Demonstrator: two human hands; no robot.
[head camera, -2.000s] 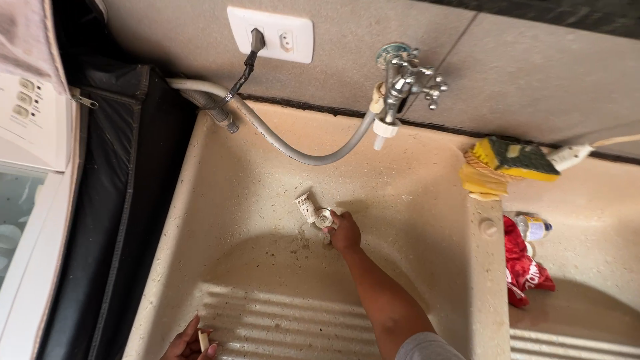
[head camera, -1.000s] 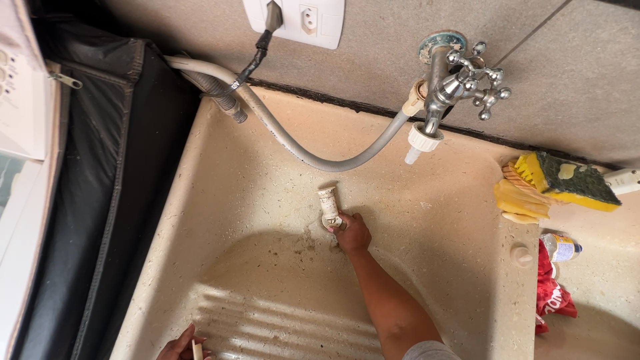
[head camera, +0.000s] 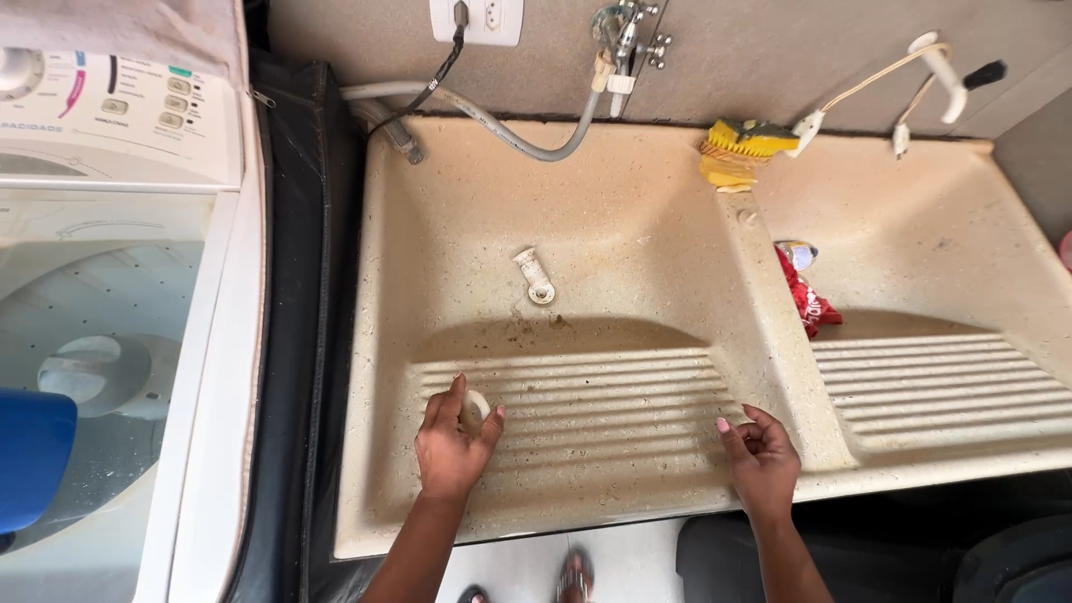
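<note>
A dirty white plastic pipe fitting (head camera: 536, 276) lies on the floor of the left basin, near the drain area, with neither hand on it. Over the ribbed washboard (head camera: 603, 410) of that basin, my left hand (head camera: 459, 435) holds a small off-white ring (head camera: 475, 410) between thumb and fingers. My right hand (head camera: 760, 452) is at the washboard's right side, fingers curled and slightly apart, with nothing seen in it.
A chrome tap (head camera: 624, 38) with a grey hose (head camera: 536, 152) is on the wall. A yellow brush (head camera: 749, 138) rests on the divider. A red package (head camera: 808, 297) lies in the right basin. An open washing machine (head camera: 226, 335) stands at left.
My right hand has let go of the pipe fitting and drawn back to the right side of the washboard. My left hand now shows over the ribs with the ring. The view has widened.
</note>
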